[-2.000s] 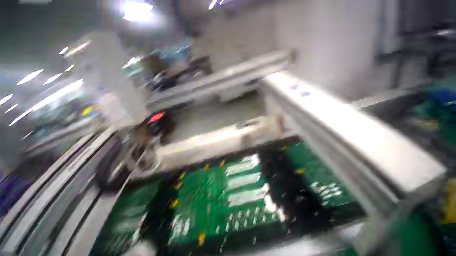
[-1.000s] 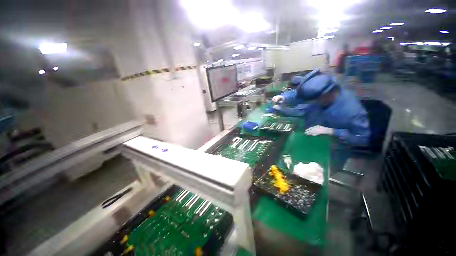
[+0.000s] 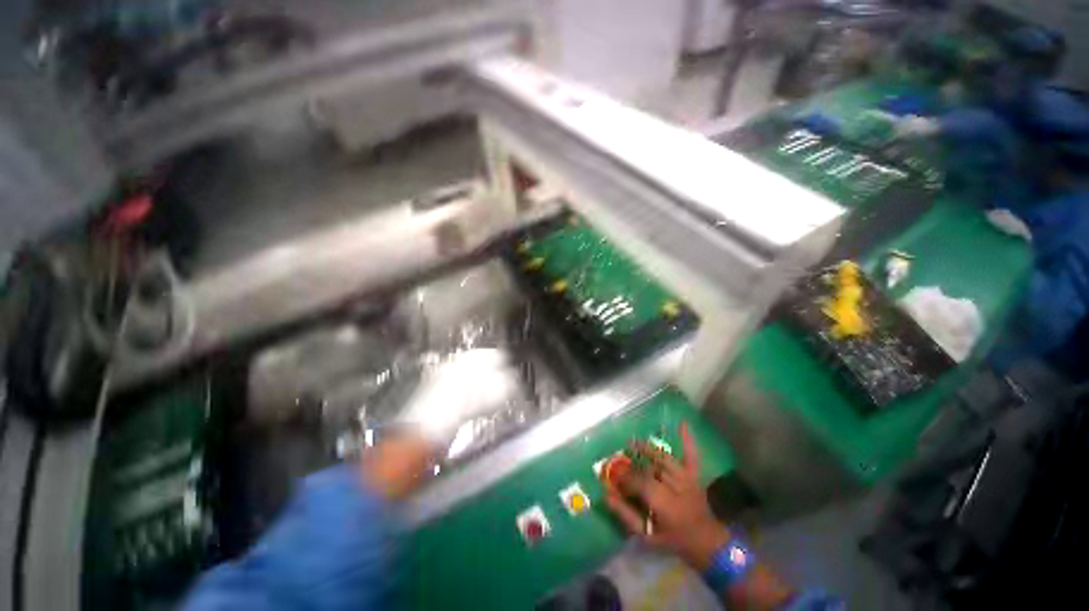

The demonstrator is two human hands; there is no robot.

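My left hand (image 3: 400, 466), in a blue sleeve, reaches over the conveyor's front rail (image 3: 573, 418). It is blurred, and I cannot tell what its fingers hold. Beyond it, a bright, shiny whitish area (image 3: 466, 388) lies between the conveyor rails, too blurred to name. My right hand (image 3: 663, 492), bare with a blue band at the wrist, is spread at the green front panel, its fingers at an orange-red button (image 3: 615, 469). Yellow (image 3: 576, 499) and dark red (image 3: 533, 524) buttons sit to its left. Green circuit boards lie right (image 3: 597, 281) and left (image 3: 149, 483) of the shiny area.
A white beam (image 3: 669, 143) crosses the conveyor. A black tray (image 3: 878, 358) with yellow pieces and a white crumpled thing (image 3: 943, 320) lie on the green bench (image 3: 764, 412). A person in blue (image 3: 1057, 251) is at the far right. Dark cables (image 3: 72, 310) hang at left.
The view has swung back down and left to the conveyor. Both my hands have come into view. The shiny whitish area shows where a green board lay two seconds ago.
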